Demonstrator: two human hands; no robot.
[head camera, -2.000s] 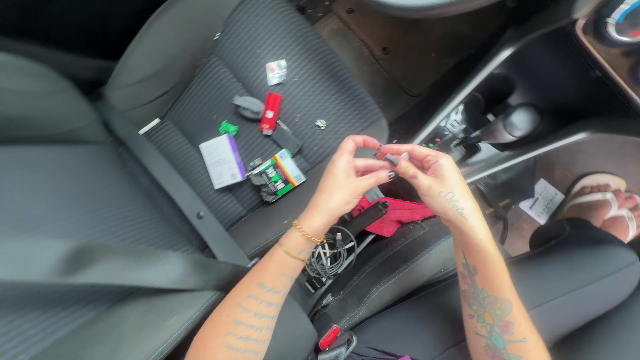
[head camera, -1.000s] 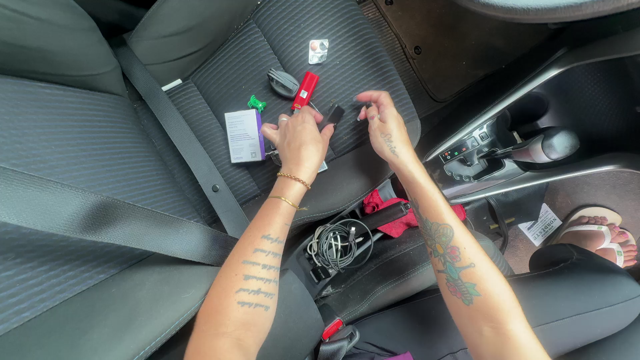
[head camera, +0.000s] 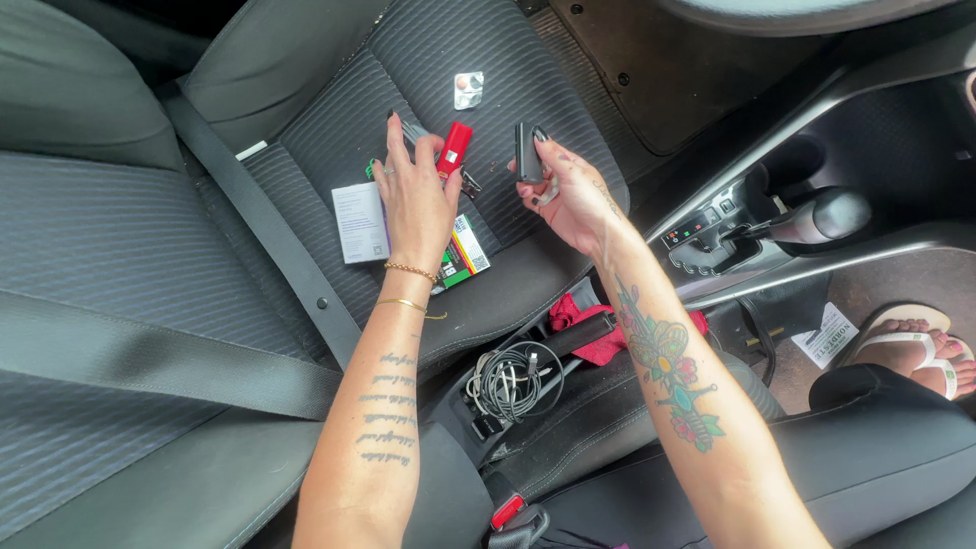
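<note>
My left hand (head camera: 415, 194) reaches over the small items on the striped fabric car seat, fingers spread, above a grey item (head camera: 414, 133) and beside a red lighter-like object (head camera: 455, 146). Whether it touches them I cannot tell. In my right hand (head camera: 560, 183), raised over the seat's front part, is a small dark rectangular case (head camera: 528, 153), pinched by thumb and fingers. A white and purple box (head camera: 360, 223) lies left of my left wrist, and a green and black printed packet (head camera: 467, 255) lies partly under it. A blister pack (head camera: 468, 91) rests farther back.
Coiled cables (head camera: 515, 383) fill the console tray by the handbrake lever (head camera: 583, 333) and a red cloth (head camera: 602, 347). The gear lever (head camera: 835, 216) stands at right. A seat belt (head camera: 259, 213) crosses the seat. A sandalled foot (head camera: 907, 343) is at lower right.
Two seconds ago my hands were together over the console side of the seat. They have since parted: the left is over the items, the right holds the dark case apart from them.
</note>
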